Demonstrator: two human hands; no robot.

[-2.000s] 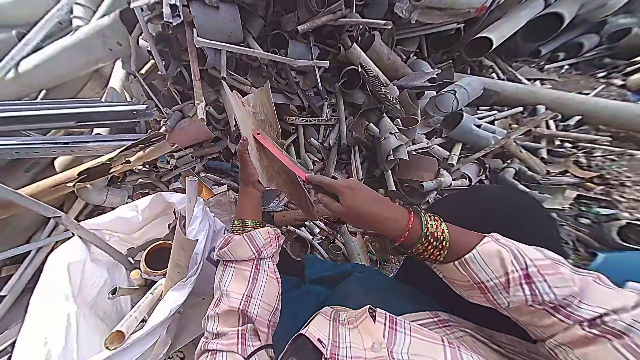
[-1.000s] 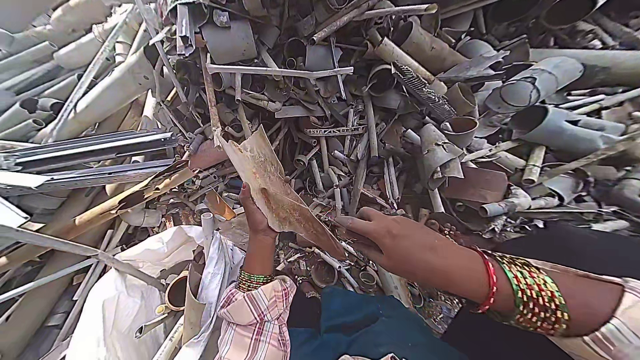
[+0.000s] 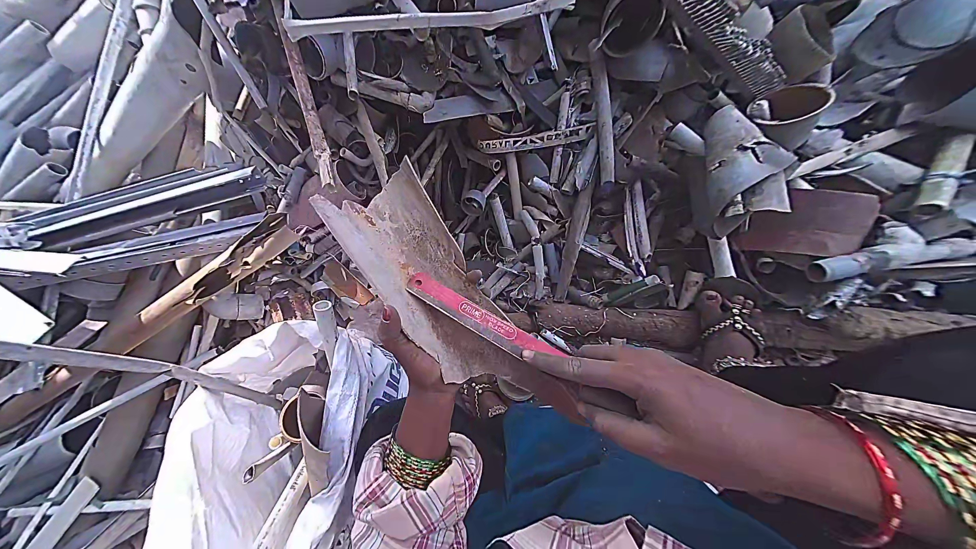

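Note:
A broken, curved piece of plastic pipe (image 3: 404, 252), dirty on its inner face, is held up in front of me. My left hand (image 3: 415, 354) grips its lower left edge, with the fingers partly hidden behind it. A red hacksaw blade (image 3: 488, 316) lies along the inner face of the piece. My right hand (image 3: 640, 396) holds the near end of the blade, with a finger stretched along it, close to the lower right end of the piece.
A white sack (image 3: 221, 427) with pipe offcuts stands at the lower left. Metal channels (image 3: 137, 206) lie at the left. Scrap pipes and broken pieces (image 3: 564, 168) are heaped ahead. A long brown pole (image 3: 625, 324) crosses beside my feet.
The view has moved closer to the piece. The red blade, seen in the oldest frame and hard to make out one second ago, now shows flat against the inner face.

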